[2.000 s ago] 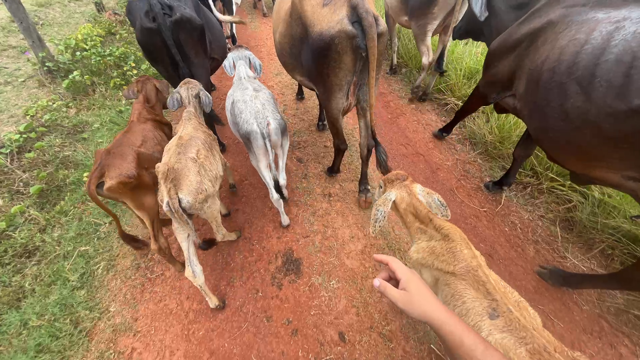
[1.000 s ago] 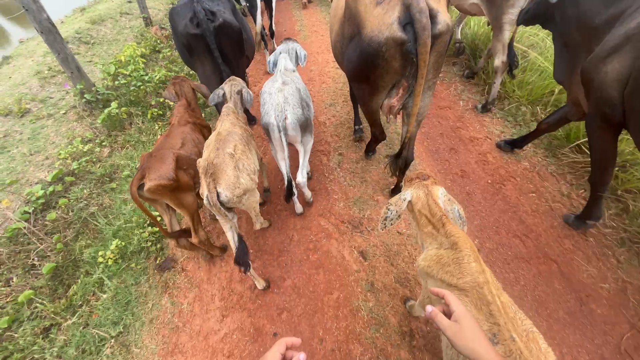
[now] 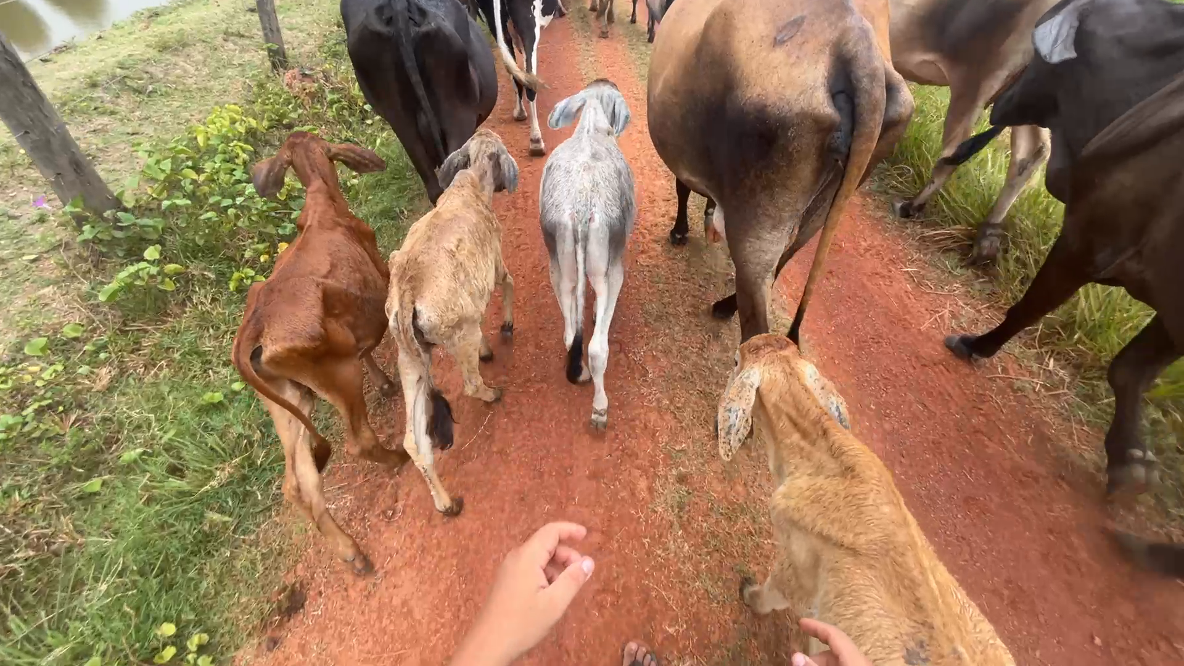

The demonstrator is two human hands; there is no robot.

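Note:
My left hand (image 3: 532, 587) is raised over the red dirt path, fingers loosely curled, holding nothing. At the bottom edge my right hand (image 3: 828, 645) shows only its fingers, beside the flank of a tan calf (image 3: 832, 499); whether it touches the calf cannot be told. Ahead on the left walk a reddish-brown calf (image 3: 319, 296), a light tan calf (image 3: 453, 268) and a grey calf (image 3: 592, 203), side by side. A large brown cow (image 3: 763, 102) stands just ahead of the nearest tan calf.
A black cow (image 3: 421, 79) is ahead at left; dark cattle (image 3: 1119, 176) flank the path's right side. Wooden posts (image 3: 51, 139) and leafy plants (image 3: 208, 176) line the left verge, with water (image 3: 65, 23) beyond. Tall grass (image 3: 1027, 208) borders the right. A foot (image 3: 638, 655) shows below.
My left hand, absent two seconds ago and barely in view one second ago, has come up into view. My right hand has dropped toward the bottom edge. The cattle have stepped along the path.

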